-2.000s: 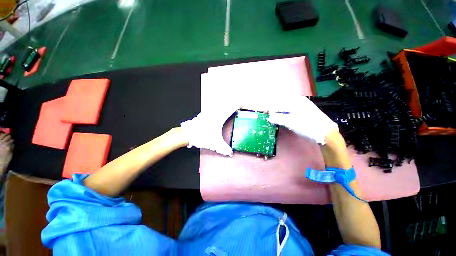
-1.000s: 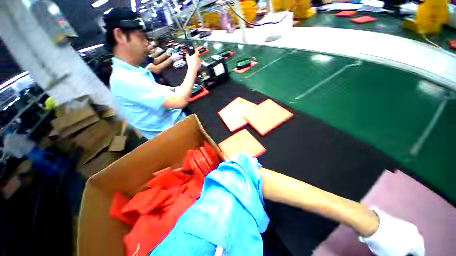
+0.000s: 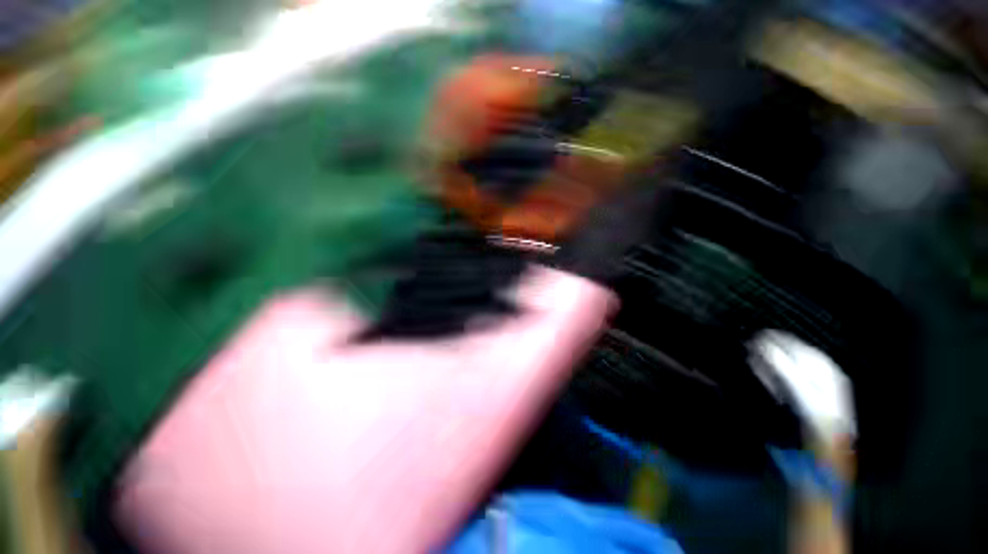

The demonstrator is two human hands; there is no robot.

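Observation:
The whole view is strongly blurred. My right hand, in a white glove with a blue band at the wrist, is over the dark area at the right, beside the board tray. Its fingers and anything in them cannot be made out. My left hand, also white-gloved, is small and blurred at the left edge over the green belt; its fingers cannot be told. The pink foam mat lies between the hands, with a heap of black plastic pieces at its far edge.
An orange and yellow parts box stands beyond the heap. The green belt curves across the left, with a white strip along its far side. Blurred pale shapes are at the upper right.
The view has swung from the left side to the right. My right hand has come into view at the right. My left hand now shows at the left edge, over the belt.

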